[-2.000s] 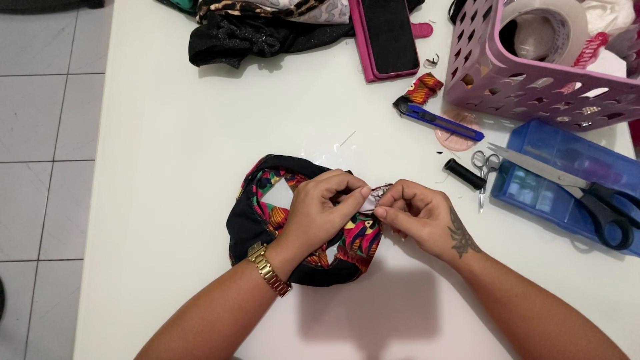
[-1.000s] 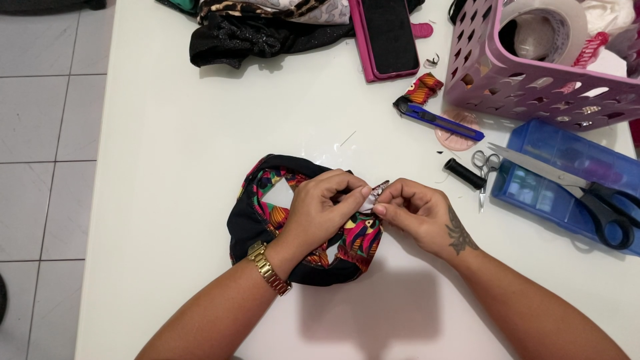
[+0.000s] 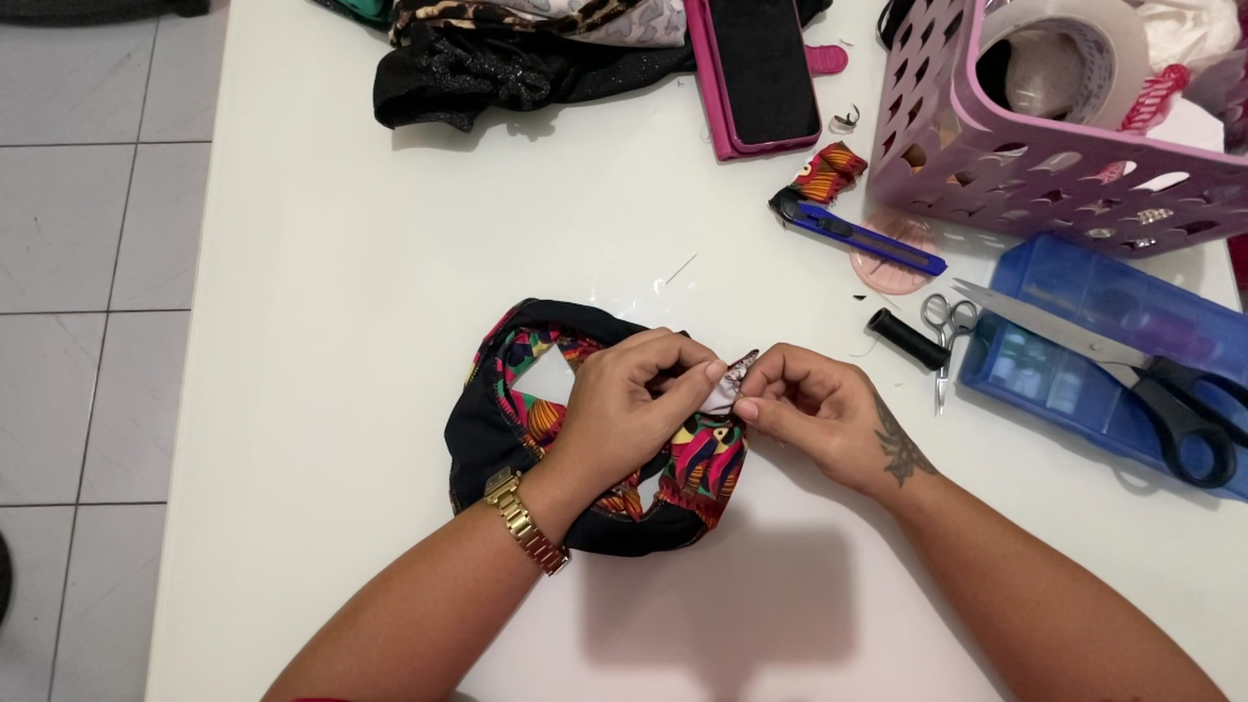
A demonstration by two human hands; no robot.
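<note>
A black and multicoloured patterned fabric piece point(image 3: 497, 439), shaped like a ring with openings, lies on the white table. Over its right part my left hand point(image 3: 634, 405) pinches a raised fold of the cloth point(image 3: 723, 392), whose pale underside shows, between thumb and fingers. On the fold's right side, my right hand point(image 3: 814, 409) holds its edge with thumb and index fingertip. Whether a needle is between the fingertips cannot be made out. A thin needle or pin point(image 3: 682, 269) lies on the table beyond the cloth.
At right are a pink basket point(image 3: 1063, 146) with tape, a blue plastic box point(image 3: 1033, 380), large scissors point(image 3: 1121, 366), small scissors point(image 3: 944, 341), black thread point(image 3: 907, 338) and a blue snap-off cutter point(image 3: 868, 239). A phone point(image 3: 762, 73) and dark cloths point(image 3: 487, 83) lie at the back.
The fold of cloth between my fingertips has shifted slightly, and my right fingertips have moved a little. Both hands stay at the same part of the fabric.
</note>
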